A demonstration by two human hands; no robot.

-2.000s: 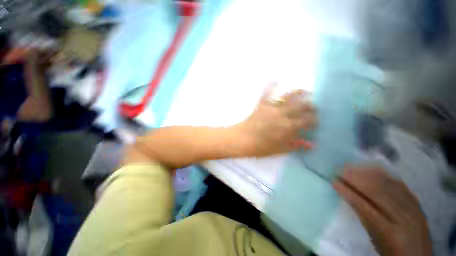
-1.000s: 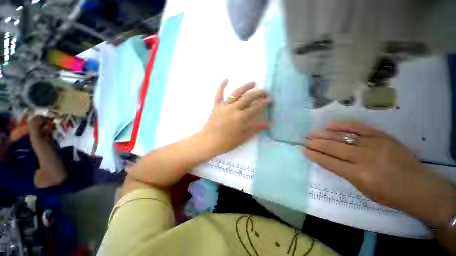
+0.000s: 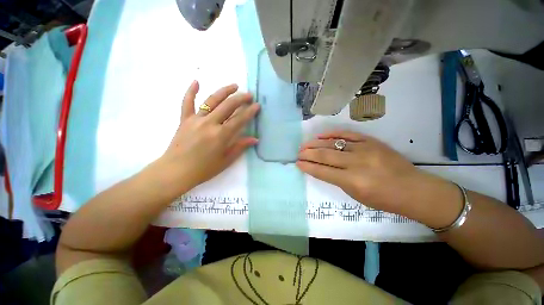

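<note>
A sheer pale aqua fabric strip lies over the machine plate, whose dark rounded outline shows through. It runs under the machine head and over the table's front edge. My left hand lies with fingers spread, its fingertips at the strip's left edge. My right hand lies flat with fingers together, its fingertips at the strip's right edge near the plate's lower corner. The presser foot shows beside the strip; the needle cannot be made out. A tan ridged knob is right of it.
A red-rimmed basket with aqua and whitish pieces is at left. Black-handled shears, a slim dark tool and a dark-blue bar lie at right. A grey lamp hangs above. Fabric pieces show below the table.
The view has swung right and steadied, bringing the shears and the whole machine head into sight. Both hands stay beside the strip; my left fingers remain spread, and my right hand lies flat.
</note>
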